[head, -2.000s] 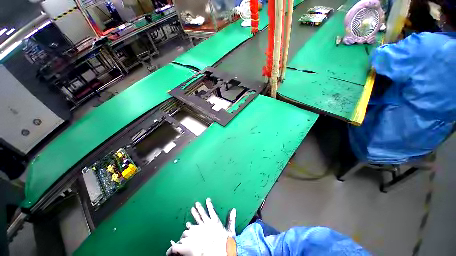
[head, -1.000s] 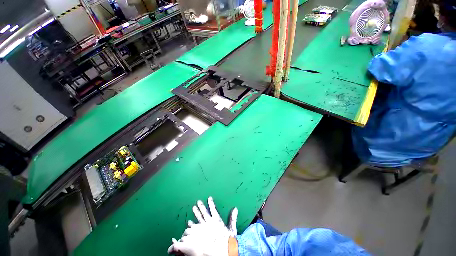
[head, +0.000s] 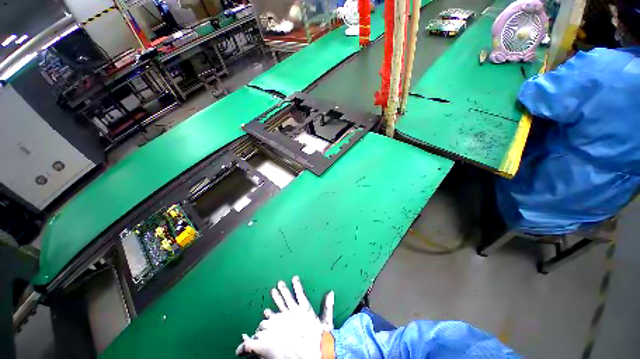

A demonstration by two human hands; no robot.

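Note:
The green circuit board point(head: 161, 242) with yellow parts and a long grey-silver heat sink point(head: 134, 257) lies component side up in the black pallet point(head: 214, 231) in the track. My left hand point(head: 288, 328), in a white glove, rests with fingers spread on the near green mat point(head: 330, 231), to the right of the board and away from it. It appears palm down; nothing shows in it. My right hand is not in view.
A second black pallet point(head: 312, 132) lies crosswise on the track, overlapping the mat. Red-and-cream upright posts point(head: 390, 70) stand behind it. A pink fan point(head: 520, 31) and another board point(head: 450, 22) are farther back. A person in blue point(head: 586, 140) sits right.
The view has shifted slightly. My left hand stays in the same place on the mat, and the board and pallets have not visibly moved.

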